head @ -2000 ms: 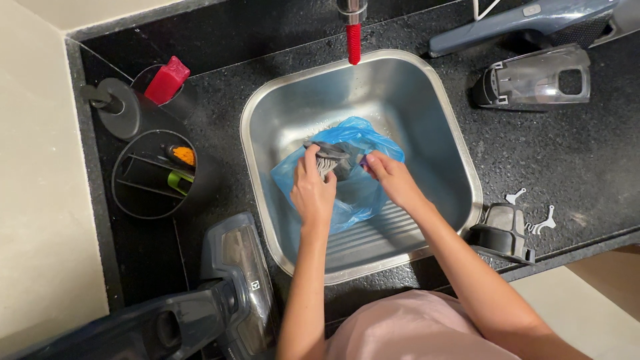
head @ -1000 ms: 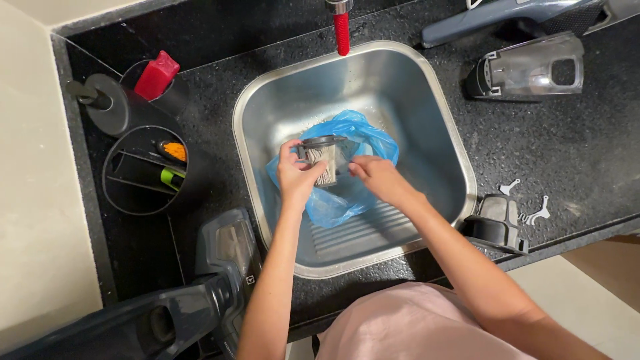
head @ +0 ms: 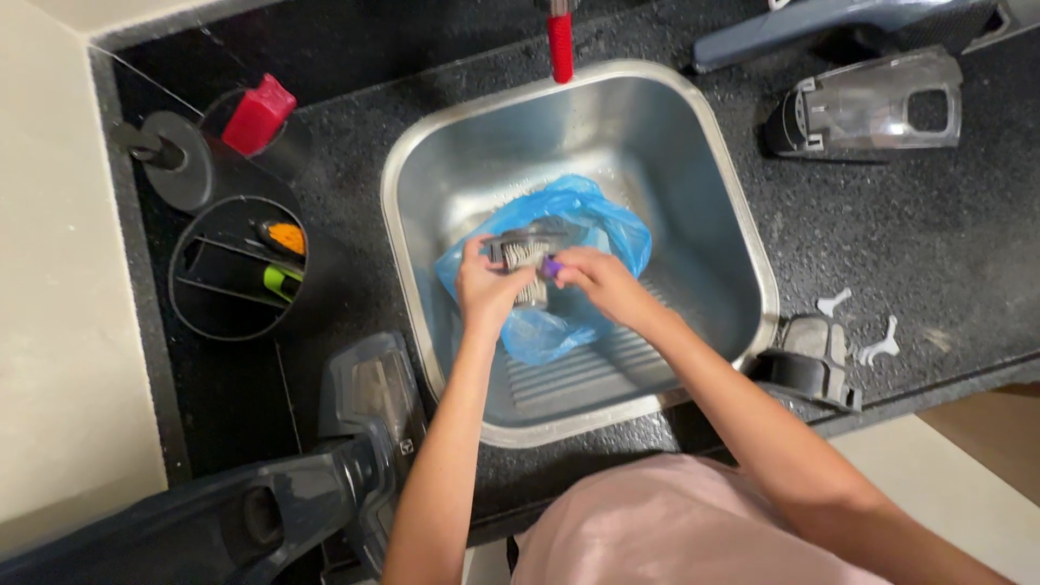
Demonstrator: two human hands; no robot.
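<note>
My left hand (head: 486,284) grips a pleated vacuum filter (head: 528,253) with a dark frame, over a blue plastic bag (head: 540,337) spread in the stainless steel sink (head: 743,268). My right hand (head: 600,280) pinches a small purple item (head: 552,267) against the filter's right side; most of that item is hidden by the fingers, so its kind cannot be told. The pale pleats face up toward me, and a dark, partly transparent rim shows at the filter's far end.
A red-tipped faucet (head: 561,49) overhangs the sink's far edge. Right of it lie a clear dust container (head: 881,106), a handheld vacuum body (head: 780,32), a grey-black vacuum part (head: 808,357) and white clips (head: 880,343). At left are a black caddy (head: 183,301), a soap dispenser (head: 175,162), a red sponge (head: 258,115) and an upright vacuum (head: 203,520).
The filter has turned in my left hand, so its pleats and frame show more plainly than two seconds ago. My right hand has come closer to it, and the purple item now touches the filter.
</note>
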